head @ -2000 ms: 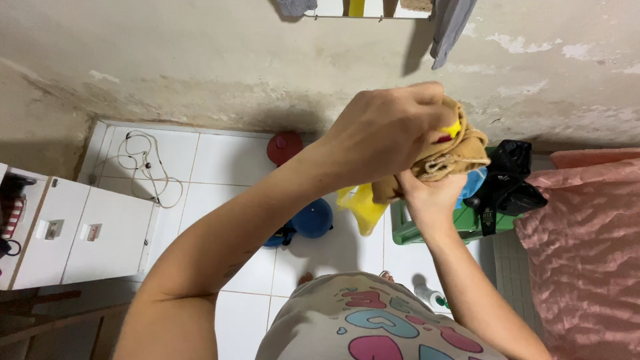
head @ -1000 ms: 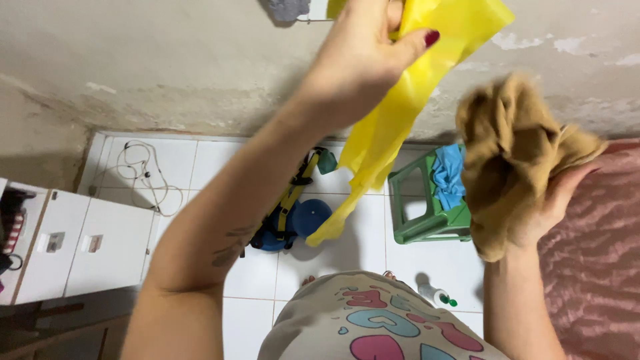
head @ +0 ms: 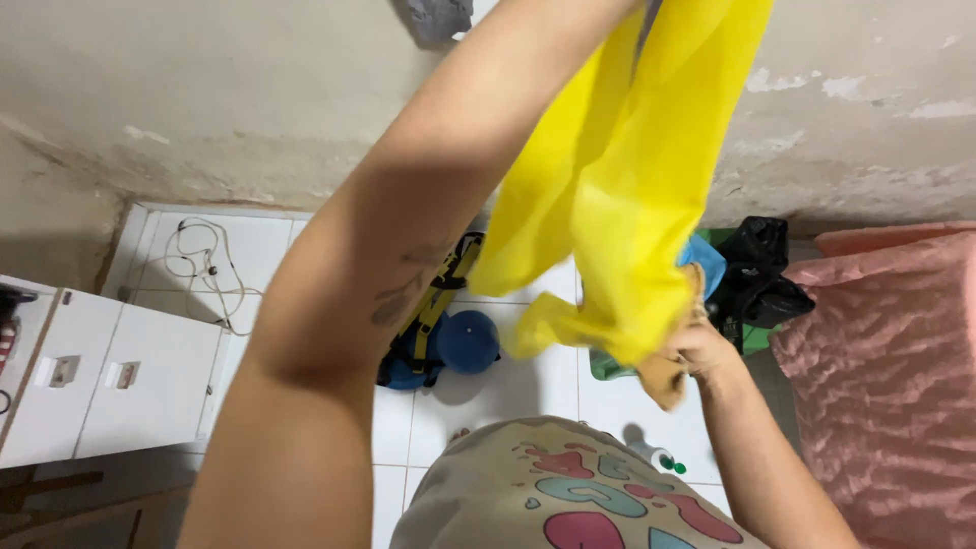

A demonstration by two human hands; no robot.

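Note:
A long piece of thin yellow fabric (head: 648, 168) hangs from beyond the top edge down the middle of the head view. My left forearm reaches up to the top edge, and my left hand is out of view beyond it. Low on the right, my right hand (head: 705, 351) grips a tan cloth pouch or bag (head: 662, 381) with a cord-like edge. The fabric's lower end touches or overlaps the pouch, so part of the pouch is hidden.
A green plastic stool (head: 606, 366) bears a blue cloth (head: 705, 263) and black bags (head: 755, 282). A blue ball-like object (head: 468, 341) lies by yellow-and-black straps (head: 435, 313). White drawers (head: 141, 374), a cable (head: 213, 271), a bottle (head: 652, 455) and a pink cover (head: 877, 366) surround them.
My left hand has risen out of view at the top, and the yellow fabric hangs more to the right. My right hand has moved down and left with the tan cloth, which is more bunched.

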